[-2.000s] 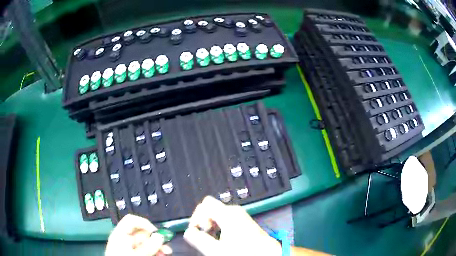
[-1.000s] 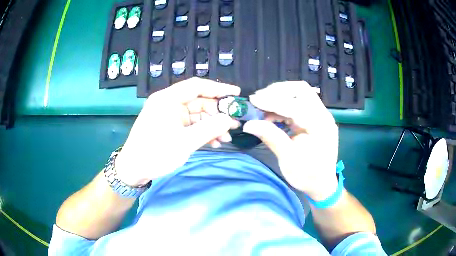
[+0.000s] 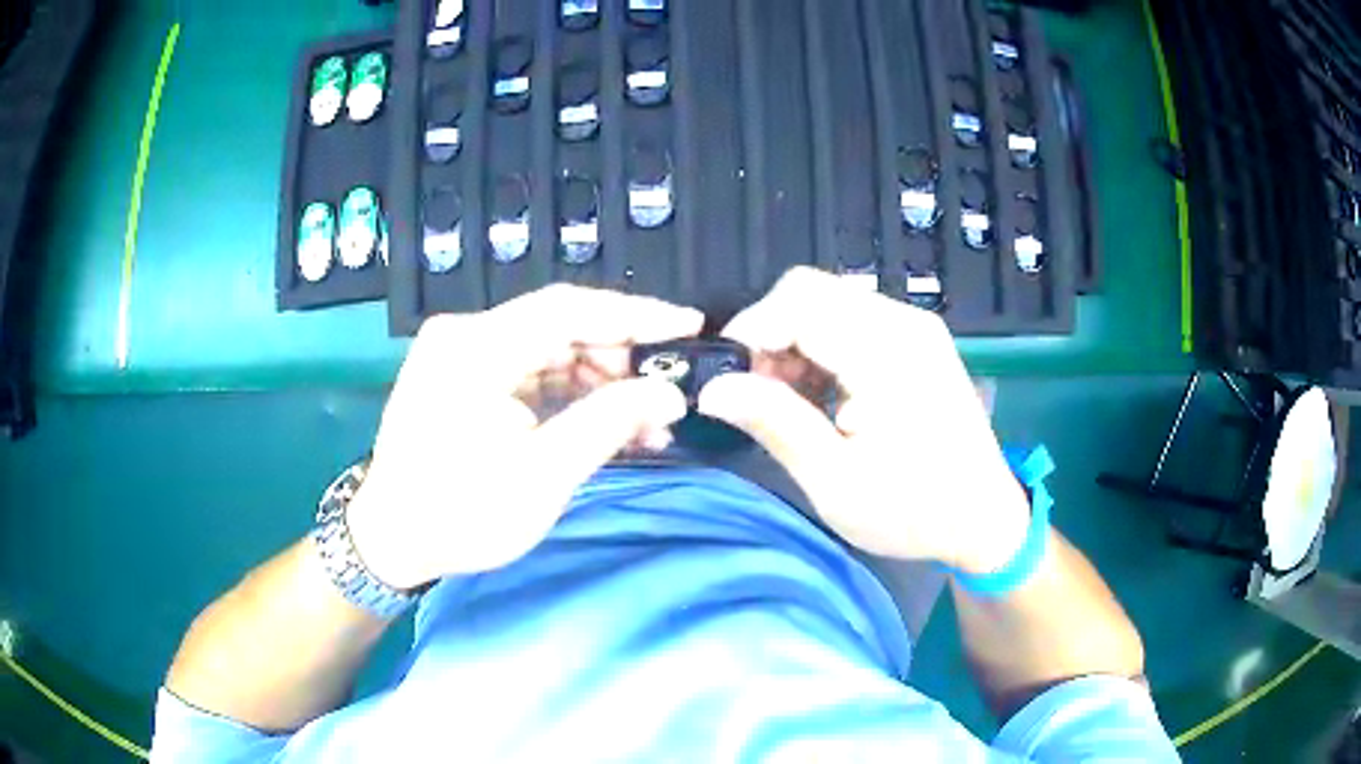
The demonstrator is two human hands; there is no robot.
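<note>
A small black rounded unit with a pale mark on its left part is held between both hands' fingertips, in front of the working tray's near edge. My left hand, with a silver watch on the wrist, grips its left end. My right hand, with a blue wristband, grips its right end. The fingers hide both ends of the unit. The black ribbed working tray lies just beyond the hands, with black ring parts bearing white patches in its left and right channels.
A small side tray with several green-and-white pieces adjoins the working tray's left edge. A black tray stack stands at the right. A dark tray is at the far left. A round white stool is at the right beyond the bench.
The view has tilted down to the hands since the oldest frame. One second ago a green piece showed between the fingertips; now a black unit shows there, with the hands closer together.
</note>
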